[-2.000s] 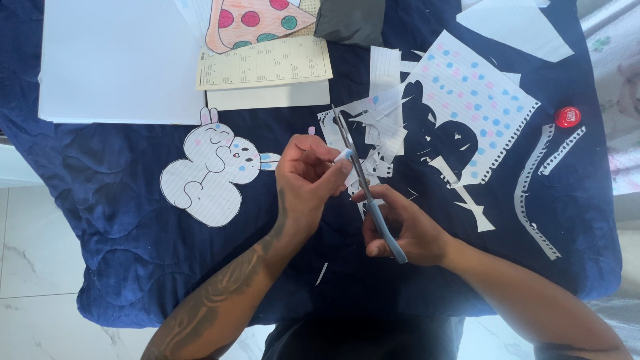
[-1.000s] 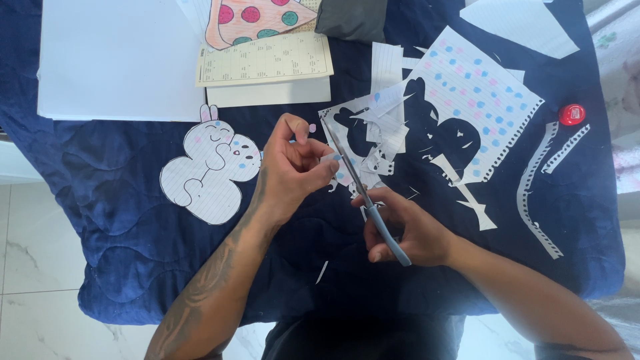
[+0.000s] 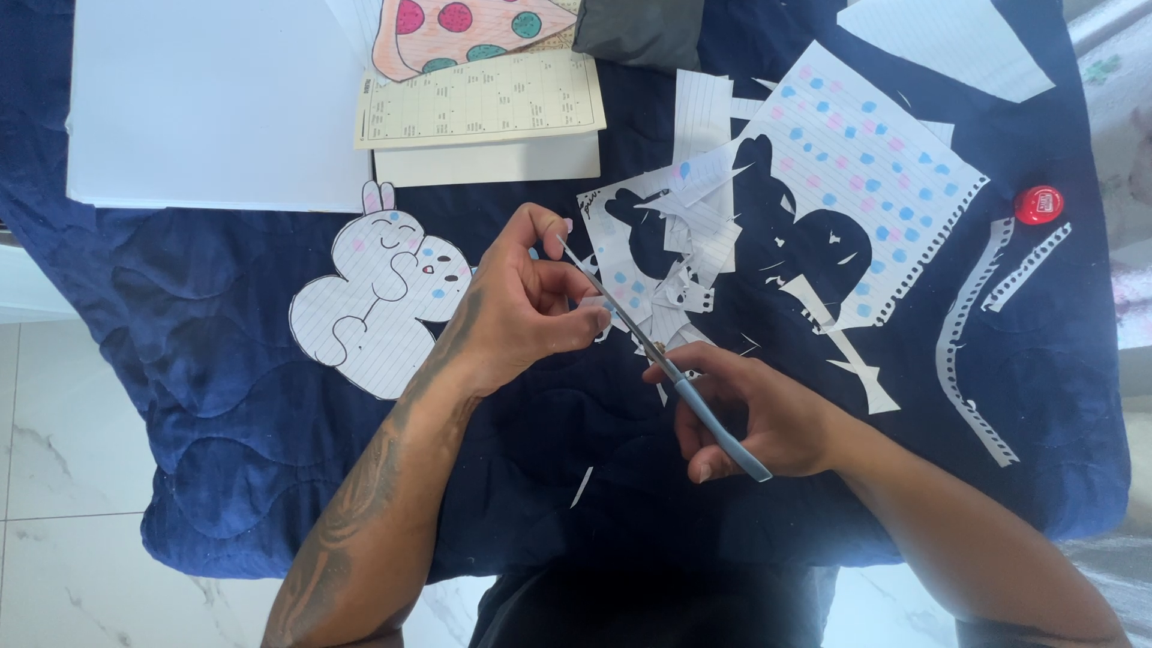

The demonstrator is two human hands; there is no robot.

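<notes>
My right hand (image 3: pixel 751 409) grips the blue handles of a pair of scissors (image 3: pixel 688 391), whose blades point up and left toward my left hand (image 3: pixel 538 292). The fingers of my left hand are bent, with thumb and index finger apart; a small bit of white paper (image 3: pixel 596 306) shows at the thumb, partly hidden, and I cannot tell whether it is held. Left of that hand lies a cut-out lined-paper drawing of two white animals (image 3: pixel 373 306), partly covered by the hand. Under and beyond the blades lie paper scraps (image 3: pixel 670 301).
A dotted lined sheet with cut-out openings (image 3: pixel 891 180) lies right of the scraps. Perforated strips (image 3: pixel 958 360) and a red round cap (image 3: pixel 1039 205) are at the right. White sheets (image 3: pixel 216 108), a printed page (image 3: pixel 486 99), a paper pizza slice (image 3: pixel 486 27) and a dark pouch (image 3: pixel 639 31) lie behind.
My left hand's thumb and index finger have moved apart, where two seconds ago they pinched a small piece of paper at the blades. My right hand keeps hold of the scissors.
</notes>
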